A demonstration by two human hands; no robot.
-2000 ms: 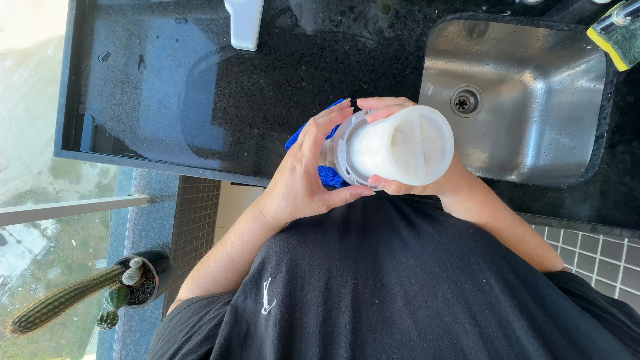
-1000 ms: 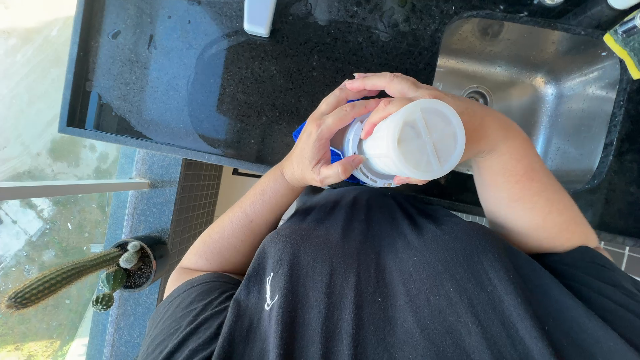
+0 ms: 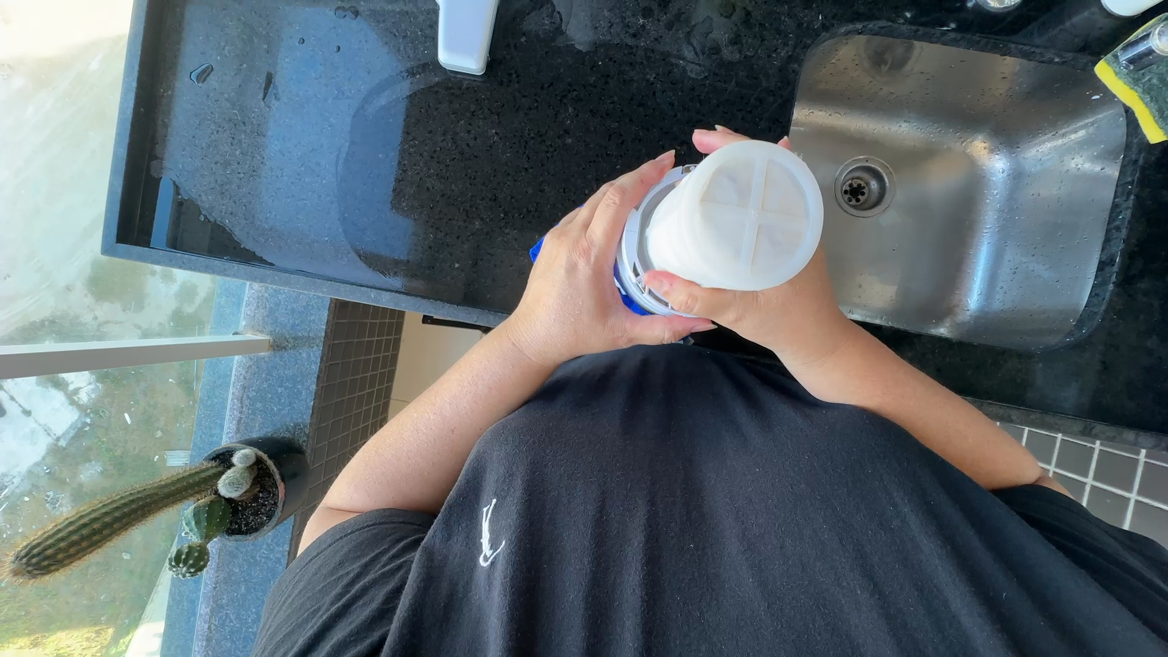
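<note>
A white plastic cylinder point(image 3: 739, 219), probably a filter cartridge, shows its round end with a cross-shaped rib towards me. At its far end sits a white and translucent ring point(image 3: 637, 242) with blue beneath it. My left hand point(image 3: 589, 260) curls round the ring and the blue part from the left. My right hand point(image 3: 771, 310) grips the cylinder from the right, its thumb across the near side by the ring. Both hands hold the assembly above the front edge of the dark counter. Whether cylinder and ring are joined is hidden.
A stainless steel sink point(image 3: 985, 182) lies right of my hands. A white plastic object point(image 3: 467, 36) rests on the wet granite counter point(image 3: 511, 128). A yellow and green sponge point(image 3: 1133, 82) is at the upper right. A potted cactus point(image 3: 119, 520) stands on the window ledge at left.
My right hand has shifted its grip around the white cylinder, its thumb now lying near the ring. My left hand stays round the ring and blue part.
</note>
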